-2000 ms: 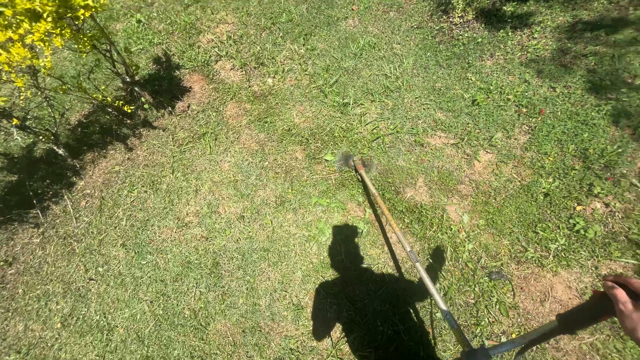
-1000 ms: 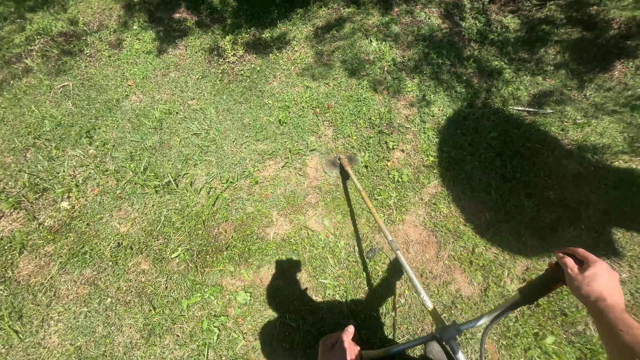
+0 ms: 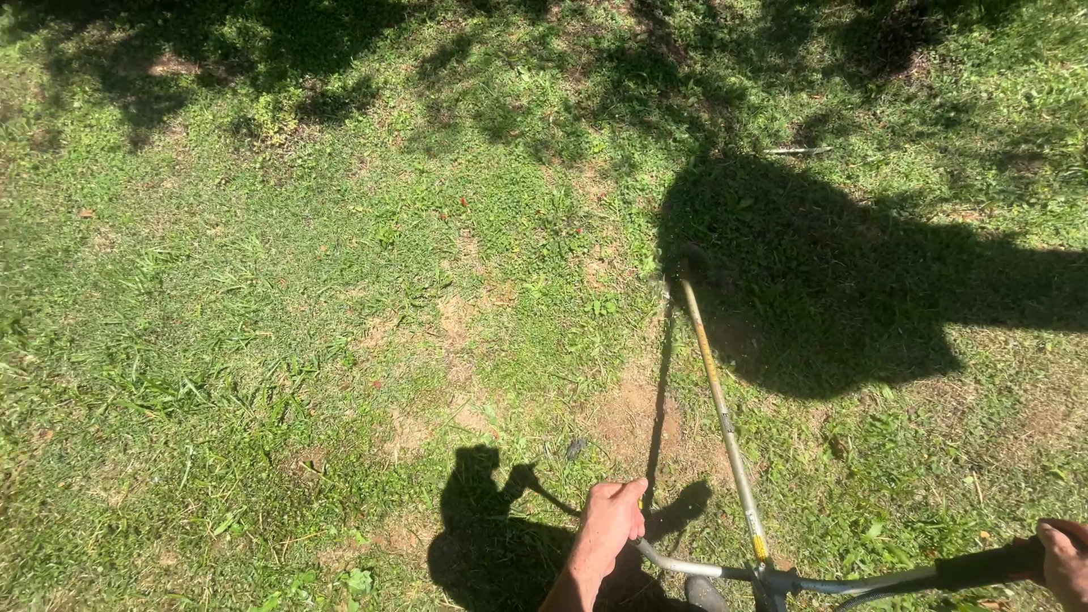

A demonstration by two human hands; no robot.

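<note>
A string trimmer (image 3: 727, 425) with a long metal shaft runs from the bottom right up to its cutting head (image 3: 685, 262), which is dim at the edge of a large shadow. My left hand (image 3: 614, 520) is closed around the left end of the metal handlebar (image 3: 699, 568). At the right edge my right hand (image 3: 1064, 557), partly cut off by the frame, grips the black right handle (image 3: 986, 566). The two handlebar arms meet the shaft at a clamp (image 3: 772, 581). Below the left arm part of a dark rounded thing, perhaps a shoe, shows.
Short grass (image 3: 255, 340) with bare dirt patches (image 3: 637, 416) covers the ground. A broad shadow (image 3: 816, 272) lies at the right, and tree shade crosses the top. A thin pale stick (image 3: 797, 150) lies at upper right. A small dark object (image 3: 576, 448) rests near the dirt.
The trimmer's head has swung to the right, up to the broad shadow. My left hand, at the bottom edge a second ago, is now higher and more fully in view. The view has turned right.
</note>
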